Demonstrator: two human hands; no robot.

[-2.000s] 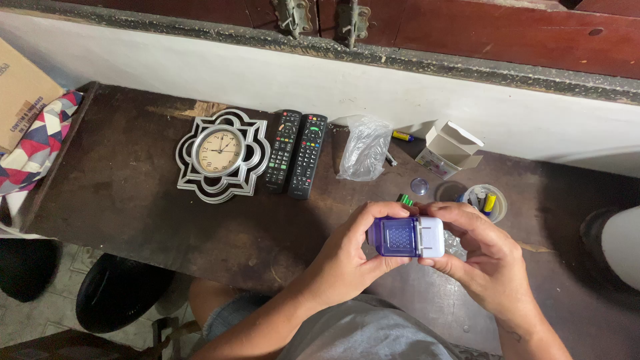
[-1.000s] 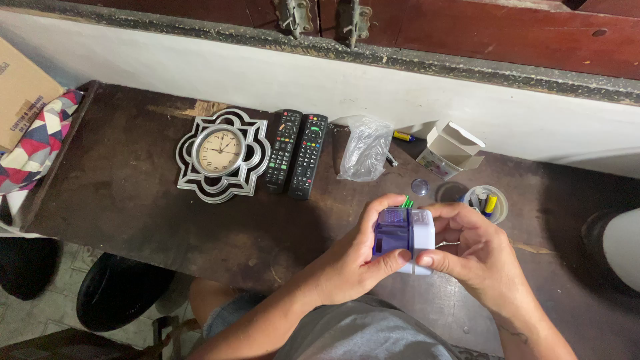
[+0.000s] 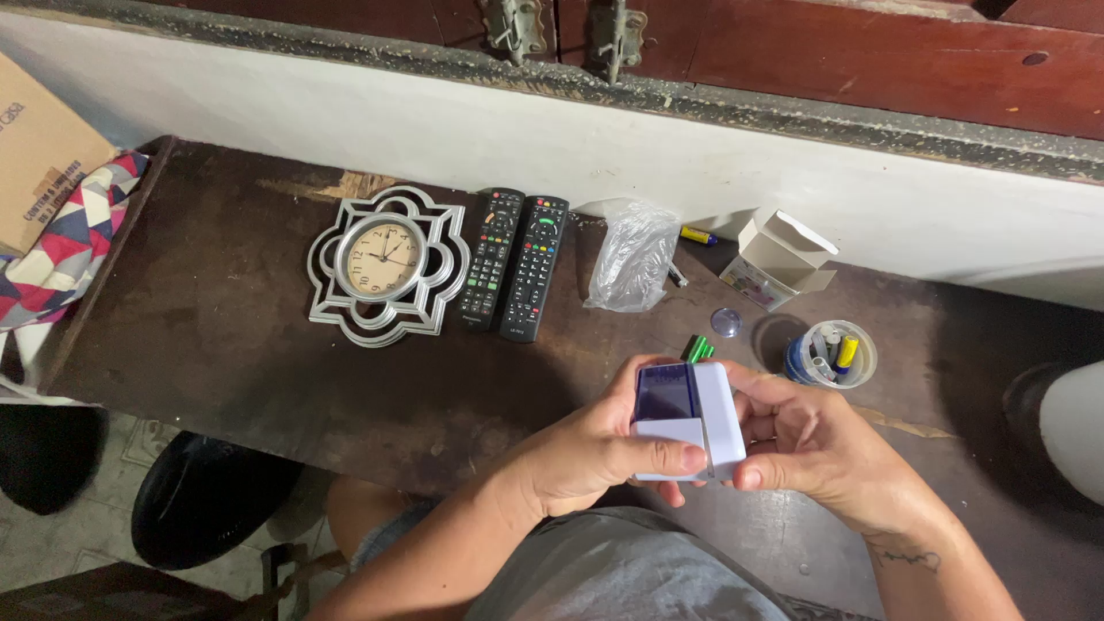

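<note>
A small white plastic device with a dark blue translucent window (image 3: 667, 392) is held over the table in both hands. My left hand (image 3: 604, 453) grips its left side, the thumb lying across the white lower face. On the other side, my right hand (image 3: 798, 435) touches the white end part with thumb and fingers; a thin gap shows between that part and the rest. Just beyond the device lie green batteries (image 3: 699, 348), partly hidden. A clear round cap (image 3: 725, 323) and a plastic tub (image 3: 862, 354) holding batteries are farther right.
A silver-framed clock (image 3: 384, 257) and two black remote controls (image 3: 490, 259) are at left centre. Behind the hands lie a clear plastic bag (image 3: 634, 256), a yellow battery (image 3: 698, 235) and an opened small carton (image 3: 776, 259). A white cylindrical object (image 3: 1074, 423) stands at the right edge.
Both hands have turned the device, so its white lower face now shows where the clear-fronted blue part was seen two seconds ago. The things on the table have stayed in place.
</note>
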